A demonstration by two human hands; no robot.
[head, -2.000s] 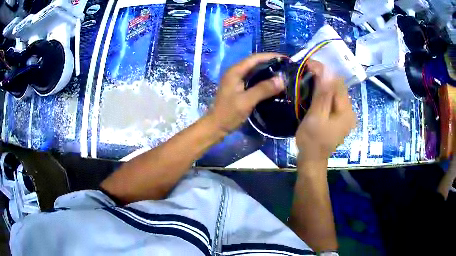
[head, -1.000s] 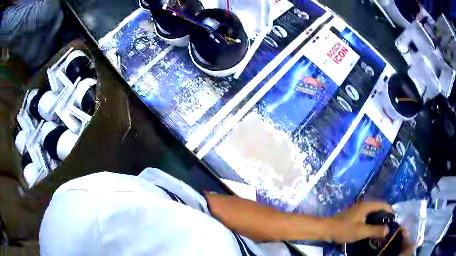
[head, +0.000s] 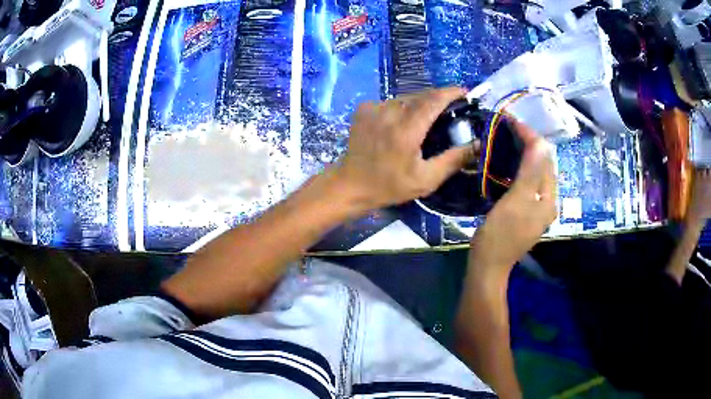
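Note:
The white housing (head: 444, 207) lies near the table's front edge, its open black interior facing up and its white bracket (head: 538, 109) behind it to the right. My left hand (head: 401, 148) is closed around the left side of a black round part (head: 442, 139) above the housing, thumb across it. My right hand (head: 524, 187) is at the right side of the black part, fingertips on it. Thin yellow, red and blue wires (head: 489, 152) loop over the black part between my hands. What the right fingertips pinch is hidden.
Part-built white units with black round faces stand at the far left (head: 68, 109) and right (head: 585, 70). Blue printed carton sheets (head: 234, 70) cover the table. Another person's arm (head: 690, 234) is at the right edge. A brown carton (head: 58, 288) with white units is at lower left.
The view swung left, then back. Compared with the oldest frame, both hands and the black part sit slightly further right. Another person's forearm shows more at the right.

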